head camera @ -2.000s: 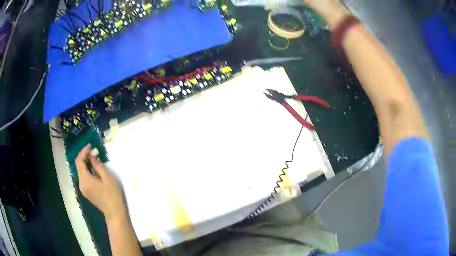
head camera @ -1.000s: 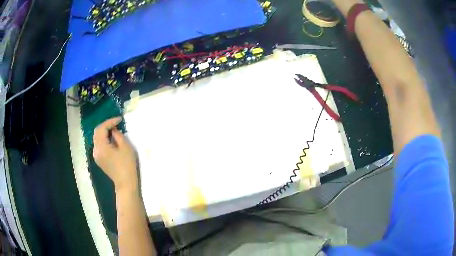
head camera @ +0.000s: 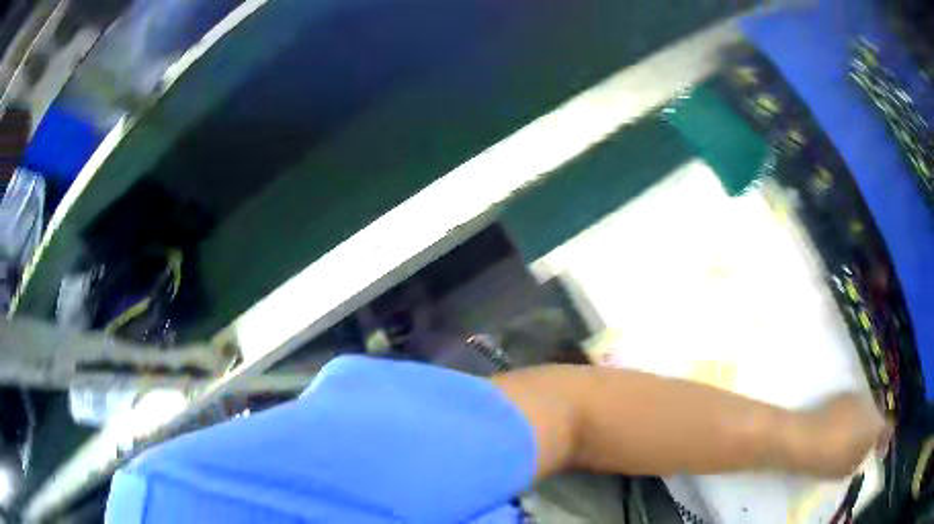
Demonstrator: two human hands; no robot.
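Observation:
My left hand (head camera: 842, 435) is at the far right, blurred, over the right part of the white board (head camera: 707, 276). Its fingers look curled, but whether they hold anything cannot be told. Something thin and reddish shows beside the fingertips. My left forearm and blue sleeve cross the lower middle. My right hand is out of the picture.
Component boards (head camera: 860, 312) line the white board's right side, with the blue sheet (head camera: 830, 92) beyond. A green piece (head camera: 722, 138) lies at its upper corner. A long pale edge strip (head camera: 440, 205) crosses the view. A dark bundle with yellow strands (head camera: 154, 266) is at left.
The view has swung strongly to the left, so the white board now shows at the right. My right arm and the red-handled cutters are no longer seen. My left hand is now over the board.

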